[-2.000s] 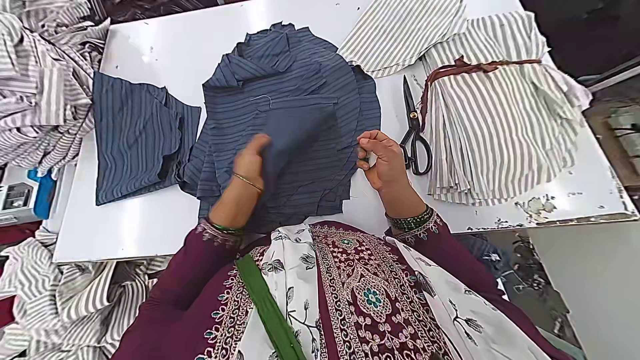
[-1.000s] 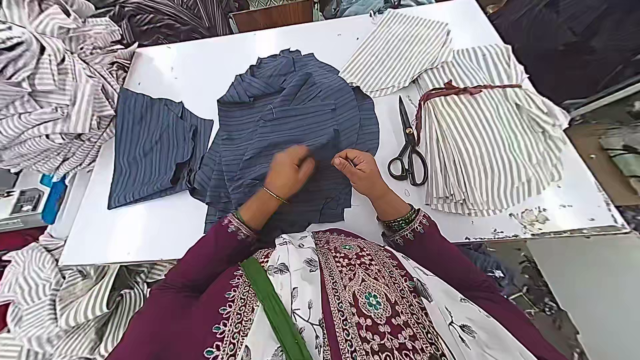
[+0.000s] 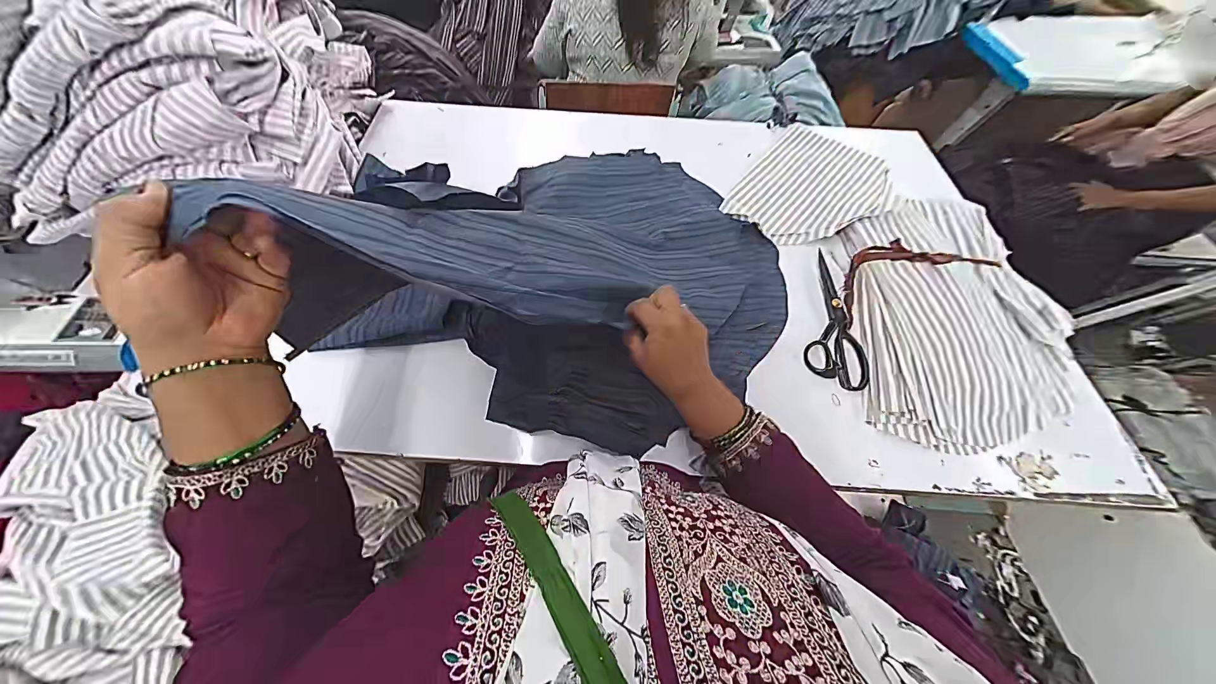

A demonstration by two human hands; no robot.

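Observation:
A blue striped fabric piece [image 3: 456, 249] is stretched between my two hands above the table. My left hand [image 3: 190, 275], raised at the left, grips its far end. The near end is pinched by my right hand [image 3: 670, 347], over the stack of blue striped fabric pieces [image 3: 646, 190]. Dark fabric [image 3: 589, 389] lies beneath, toward my body. Black-handled scissors [image 3: 836, 337] rest right of the stack. Beside them is a white-and-grey striped fabric bundle [image 3: 959, 351], tied with a reddish-brown strip [image 3: 912, 254]. Another striped piece [image 3: 812, 185] lies behind the scissors.
The white table [image 3: 380, 408] has a chipped near-right edge. Piles of striped fabric [image 3: 190, 104] crowd the left side, and more striped cloth [image 3: 85, 532] lies below. A person [image 3: 627, 38] is beyond the table; another person's hands [image 3: 1102, 195] handle dark cloth at the right.
My left hand has moved far to the left and lifted, drawing a blue striped piece out between my hands. My right hand was close to it before. The view has shifted noticeably.

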